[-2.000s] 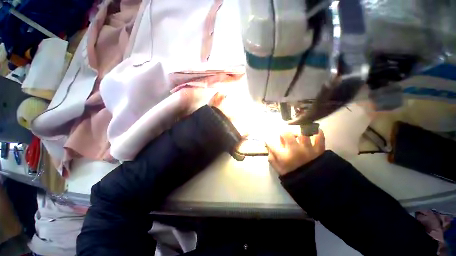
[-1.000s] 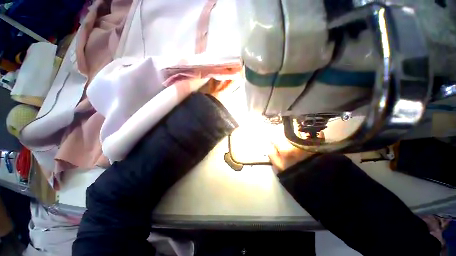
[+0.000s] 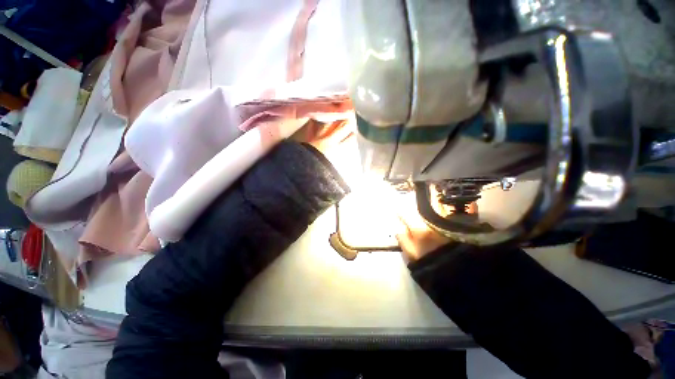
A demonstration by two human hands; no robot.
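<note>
The pink garment piece with its white backing (image 3: 181, 126) lies on the table left of the sewing machine head (image 3: 414, 81). A pink folded edge (image 3: 314, 122) runs toward the needle area, which is washed out by lamp glare. My left forearm in a black sleeve lies across the cloth; my left hand is lost behind the cuff and in the glare. My right hand (image 3: 420, 238) is at the bed under the machine head, partly hidden by the curved metal guard. Its fingertips are hidden, so what it touches cannot be told.
The white table (image 3: 355, 292) curves along the front. A dark flat phone (image 3: 636, 248) lies at the right. At the left are a roll of white material (image 3: 50, 111), a cream thread cone (image 3: 29, 181) and red-handled scissors (image 3: 32, 246). More cloth hangs below the table.
The view has shifted closer to the machine head, which now covers more of my right hand. My left sleeve sits slightly farther left in view. The cloth looks nearly unchanged.
</note>
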